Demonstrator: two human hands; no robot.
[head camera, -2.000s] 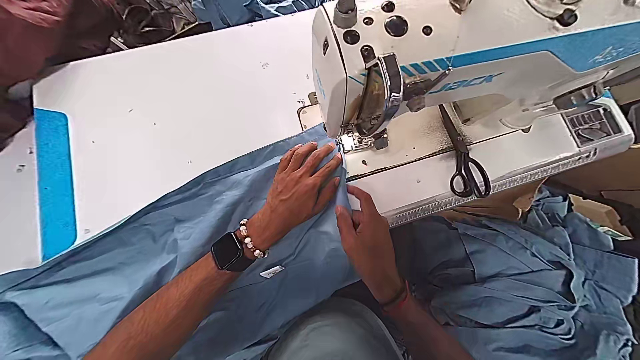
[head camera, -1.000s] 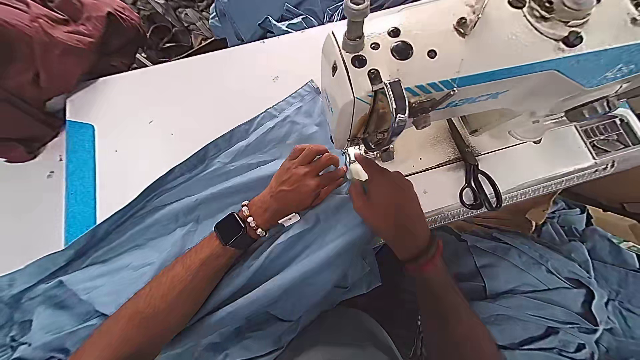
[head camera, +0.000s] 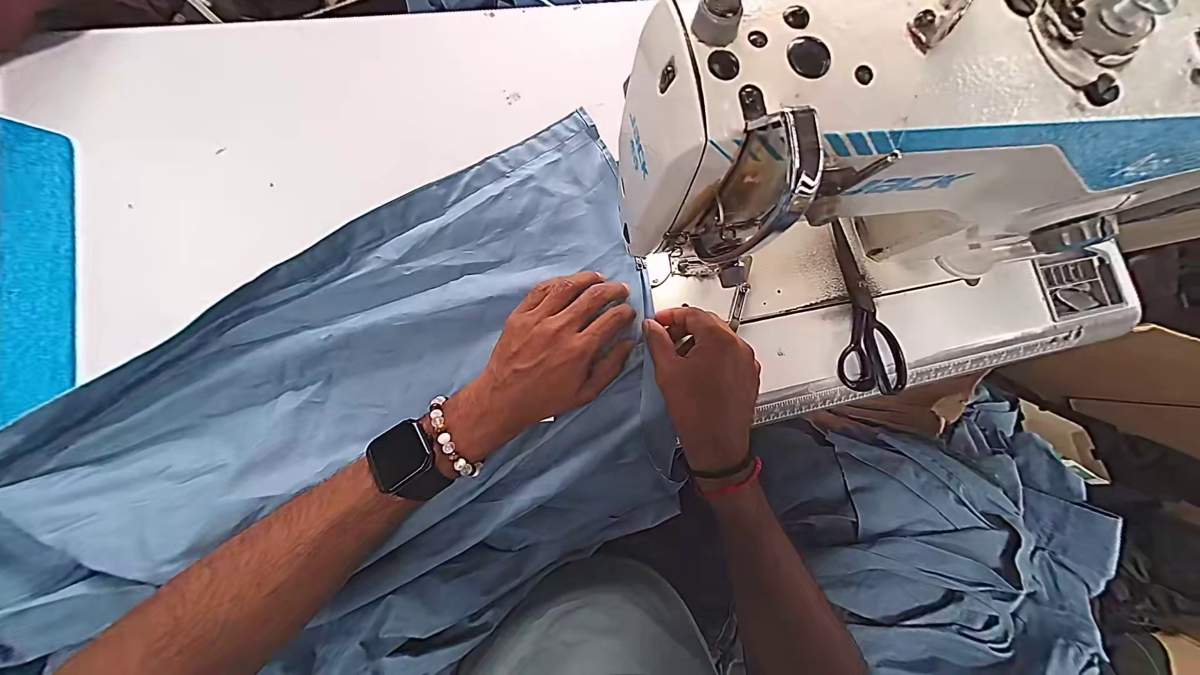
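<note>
A blue fabric piece (head camera: 403, 319) spreads over the white table and down toward my lap, its right edge running under the presser foot (head camera: 667, 267) of a Jack sewing machine (head camera: 900, 94). My left hand (head camera: 562, 342), with a black watch and a beaded bracelet at the wrist, lies flat on the cloth just left of that edge, fingers slightly apart. My right hand (head camera: 708, 375) pinches the fabric's folded edge between thumb and forefinger, a little below the presser foot. Something small and metallic shows partly at its fingers; I cannot tell what it is.
Black-handled scissors (head camera: 872, 352) lie on the machine bed (head camera: 937, 328), right of my right hand. A heap of blue fabric (head camera: 956, 544) hangs below the bed at the lower right, near some cardboard (head camera: 1106, 375). At far left the table (head camera: 234, 150) has a blue patch.
A second ago my right hand was up at the presser foot with a small pale thing beside it; it has moved down to the fabric edge. More cloth lies behind the needle than two seconds ago.
</note>
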